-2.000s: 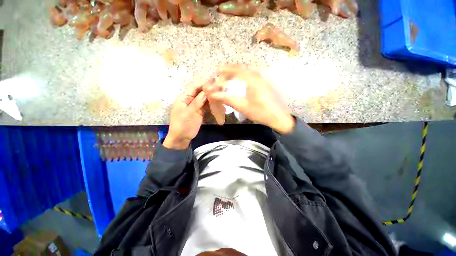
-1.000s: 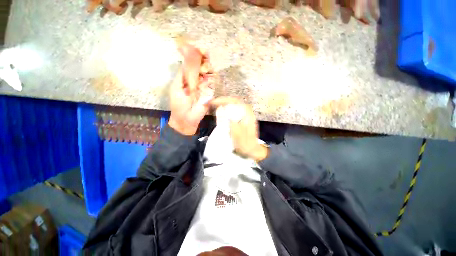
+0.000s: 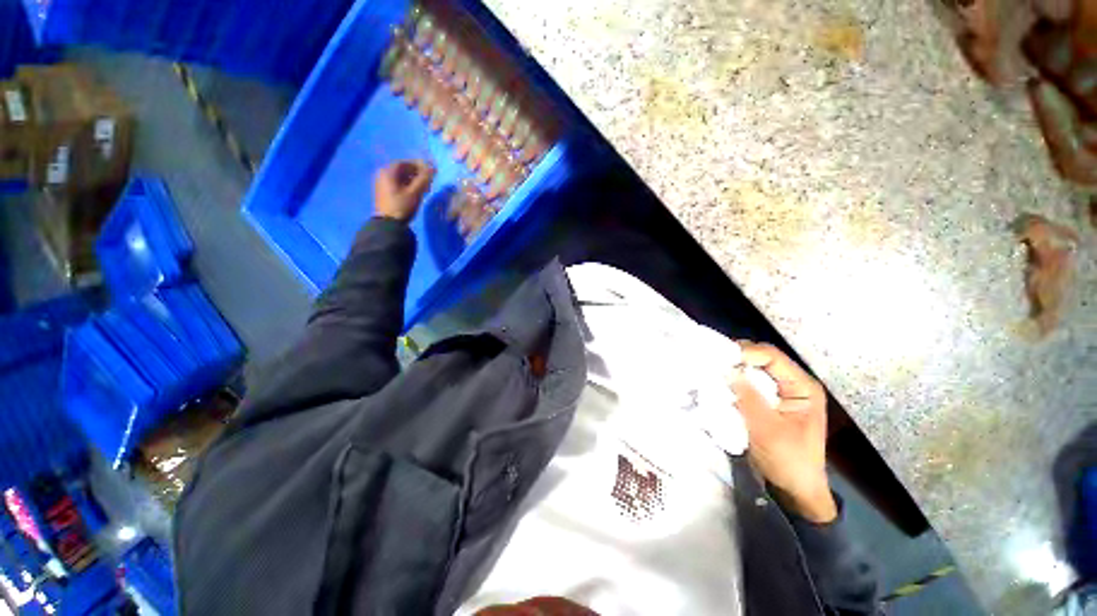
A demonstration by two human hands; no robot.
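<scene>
My left hand point(image 3: 403, 190) is over the blue tray point(image 3: 349, 144) with its fingers curled; whether it holds anything cannot be told. Translucent reddish pieces point(image 3: 475, 102) lie side by side in close rows along the tray's side nearest the bench, with a shorter row point(image 3: 473, 207) near my left hand. My right hand point(image 3: 784, 421) is shut on a crumpled white cloth point(image 3: 760, 388), in front of the white shirt by the bench edge. A single loose piece point(image 3: 1044, 271) lies on the bench.
The speckled bench point(image 3: 746, 144) runs diagonally across the right. The pile of pieces point(image 3: 1059, 84) is at the upper right. Stacked blue trays point(image 3: 144, 349) and cardboard boxes point(image 3: 75, 157) stand on the floor at the left. A blue object point(image 3: 1079, 517) is cut off at the right edge.
The view has turned toward the tray. My left hand has left the bench front and moved over the tray. My right hand stays near the body with the cloth.
</scene>
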